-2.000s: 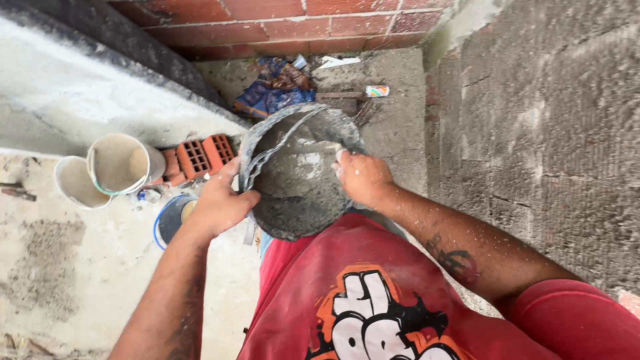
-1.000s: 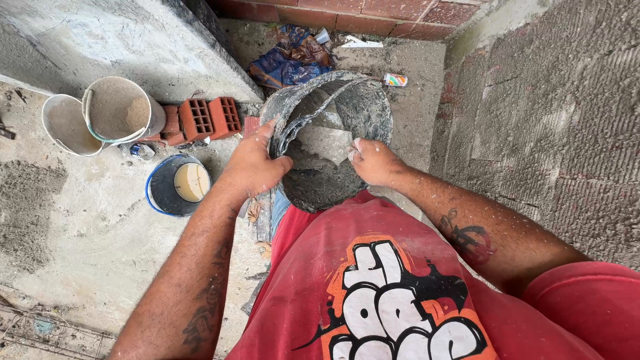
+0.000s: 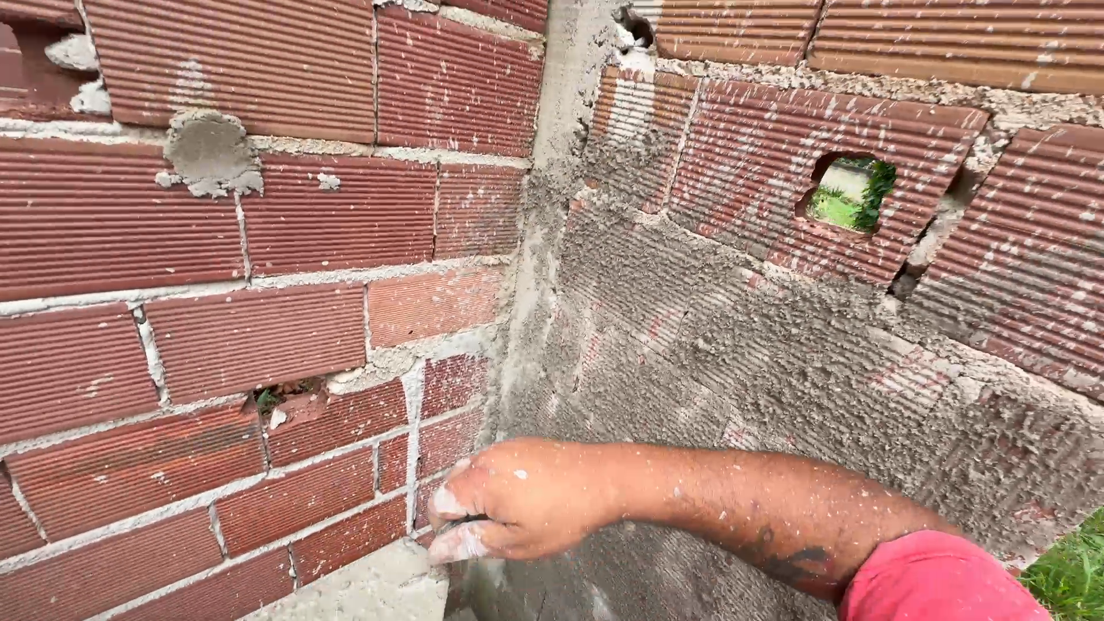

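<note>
My right hand [image 3: 509,509] is low in the head view, with its fingers curled and pale mortar on the thumb and fingertips. A dark gap shows between thumb and fingers, but whether they grip anything is hidden. Behind the forearm stands the hollow-brick wall [image 3: 690,345] on the right, its lower part coated in rough grey mortar. Beyond the hand, a bare red hollow-brick wall [image 3: 259,328] meets it at a mortared corner [image 3: 535,233]. A round mortar patch [image 3: 210,151] sticks to the left wall. My left hand and the bucket are out of view.
The right wall has a broken hole [image 3: 847,191] showing greenery, and the left wall has a smaller broken hole [image 3: 289,398]. A pale concrete surface [image 3: 362,588] lies at the foot of the left wall. Grass [image 3: 1065,573] shows at the lower right.
The view has swung up from the bucket and floor to the wall corner. My right hand, earlier inside the bucket, is now in front of the walls. My left hand has left the view.
</note>
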